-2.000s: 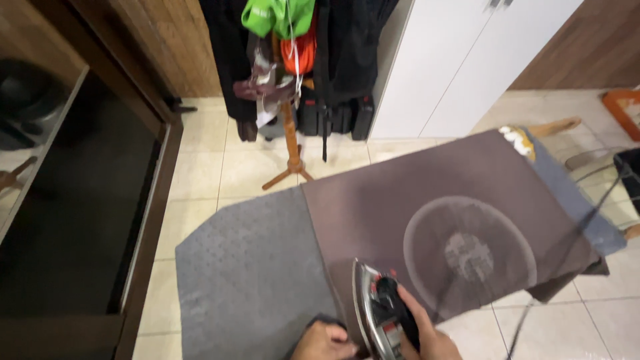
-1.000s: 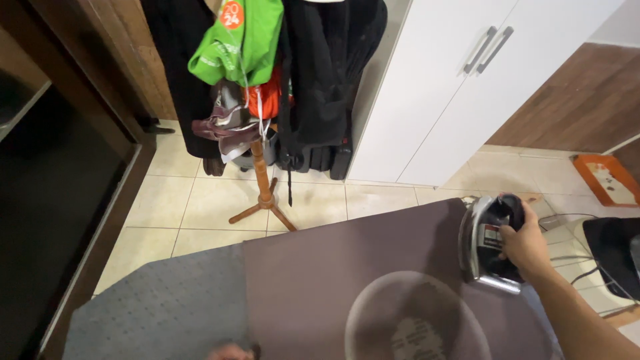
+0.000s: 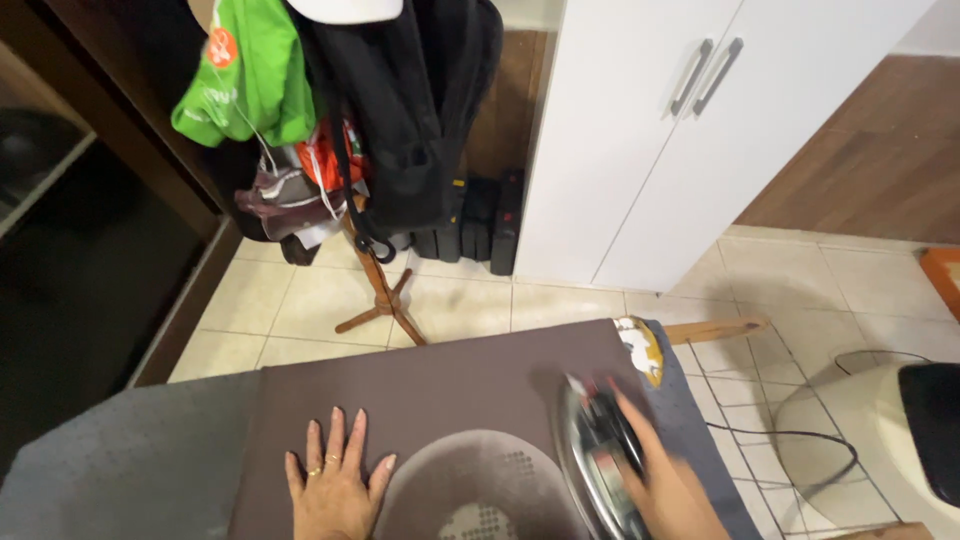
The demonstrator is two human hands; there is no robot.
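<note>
My left hand [image 3: 334, 480] lies palm down with fingers spread on a brown cloth [image 3: 442, 375] that bears a pale round print [image 3: 480, 480]. Two rings show on its fingers. My right hand [image 3: 667, 480] is closed around the black handle of a clothes iron [image 3: 600, 457], blurred, over the cloth's right part, beside the round print. Beneath the cloth is a grey padded ironing board [image 3: 135, 450]. A white and yellow patch [image 3: 641, 349] shows at the board's far right corner.
Behind the board stands a wooden coat rack [image 3: 384, 300] hung with a green bag [image 3: 259, 82] and black bags [image 3: 412, 120]. A white cabinet [image 3: 637, 150] is to its right. A black cord [image 3: 795, 433] and a pale rounded container [image 3: 840, 442] are at the right.
My left hand, at the bottom edge a second ago, now lies spread on the cloth. The iron in my right hand has come from the cloth's far right corner back toward the round print.
</note>
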